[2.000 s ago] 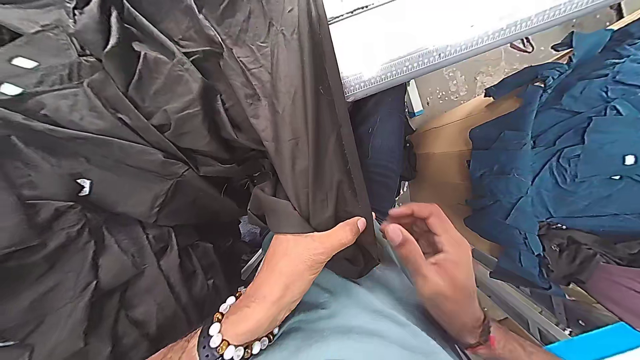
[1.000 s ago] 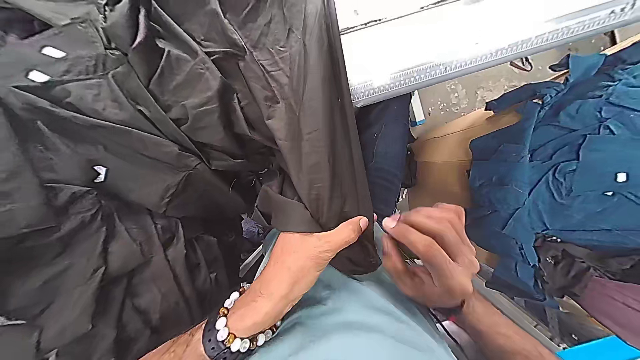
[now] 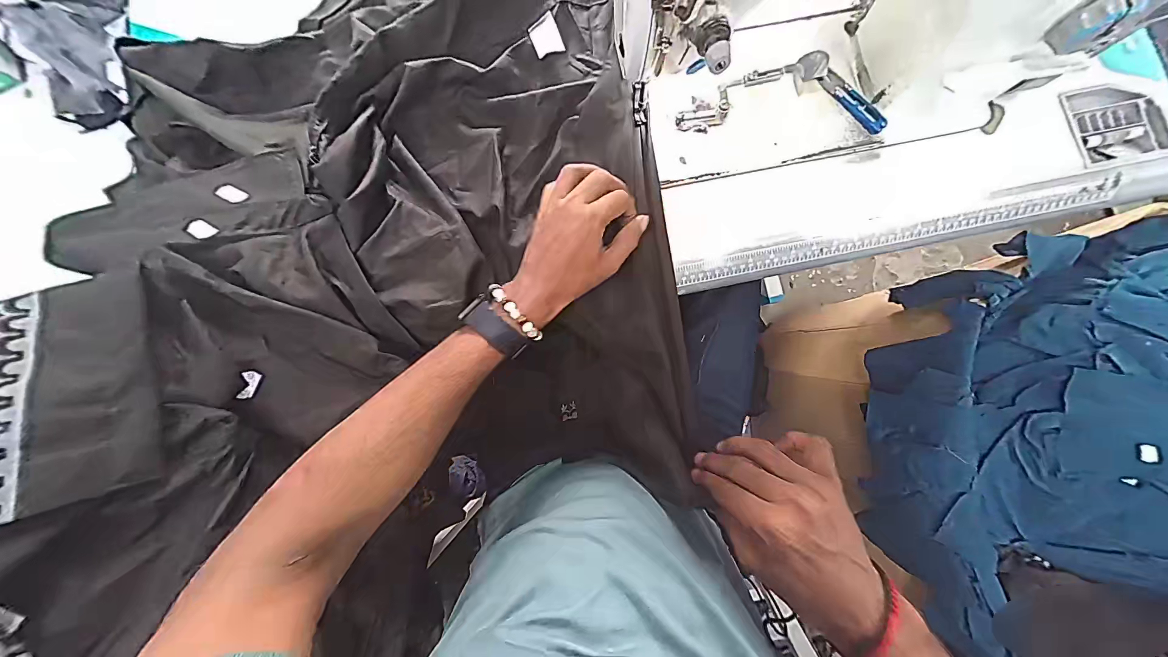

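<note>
Black fabric [image 3: 438, 182] lies in loose folds across the left and middle, with small white tags on it. Its straight edge runs down beside the white sewing machine bed [image 3: 776, 210]. My left hand [image 3: 584, 233], with a beaded bracelet and a dark wristband, rests on the fabric near that edge, fingers curled; whether it pinches cloth is unclear. My right hand [image 3: 776, 511], a red string at its wrist, holds the lower corner of the black fabric at its fingertips, above my knee. The presser foot area [image 3: 639, 105] sits at the fabric's upper edge.
A blue-handled tool [image 3: 853, 102] lies on the machine. A ruler strip [image 3: 894, 233] lines the table's front edge. Dark blue garments [image 3: 1022, 392] are heaped at the right beside brown cardboard [image 3: 812, 365]. My knee in light blue-green cloth [image 3: 593, 566] is below the table.
My left hand has moved from the fabric's lower corner up onto the cloth beside the machine. My right hand is now at that corner. The view has shifted, showing more of the machine.
</note>
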